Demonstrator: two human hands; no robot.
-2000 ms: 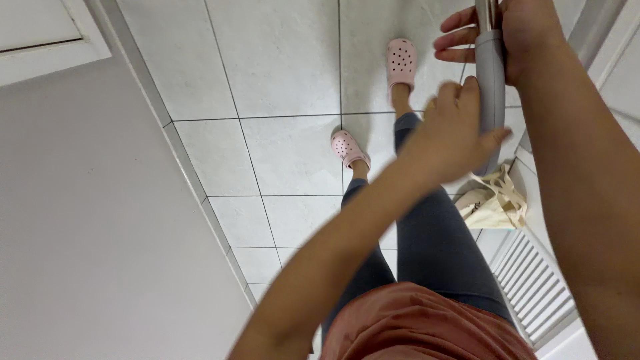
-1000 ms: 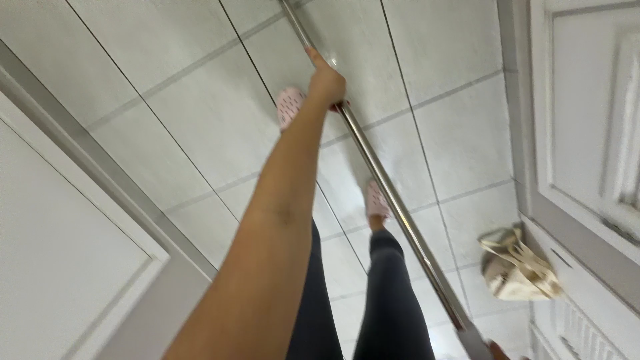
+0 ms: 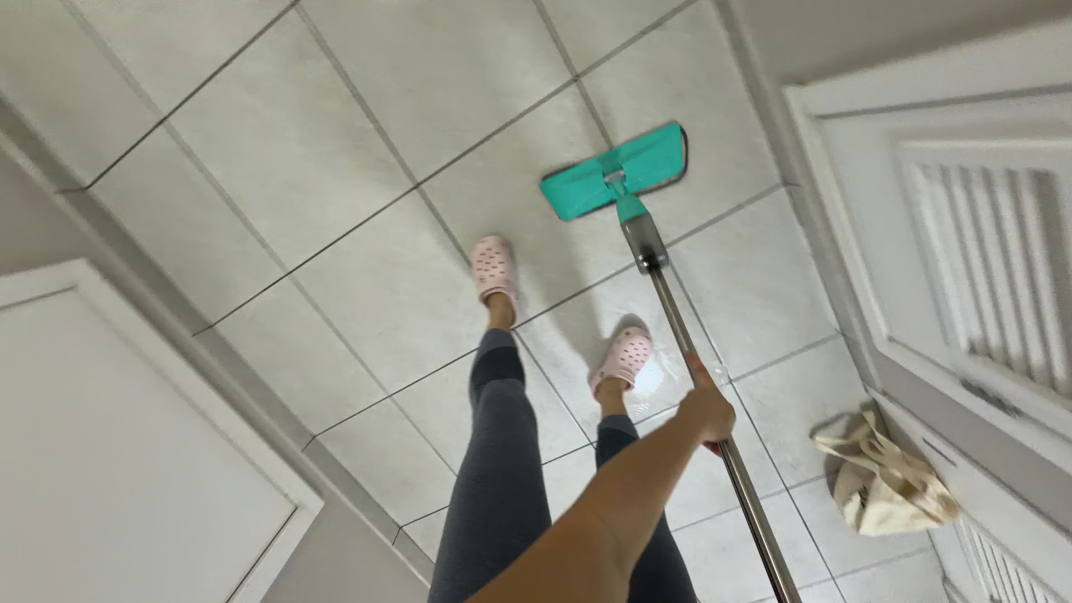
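A spray mop with a flat teal head lies against the grey floor tiles in the upper middle of the head view. A grey bottle or tank sits just above its swivel joint, and a metal pole runs down to the bottom right edge. My left hand is closed around the middle of that pole, its index finger laid along it. The upper end of the pole is outside the view, and my right hand does not show.
My feet, in pink clogs, stand left of the pole. A cream cloth bag rests on the floor by the right wall. A white louvred door is at the right, a white door at the left.
My right hand has left the view; two seconds before, it was at the grey handle. My left hand has gone from that handle to the pole. The teal mop head has come into view.
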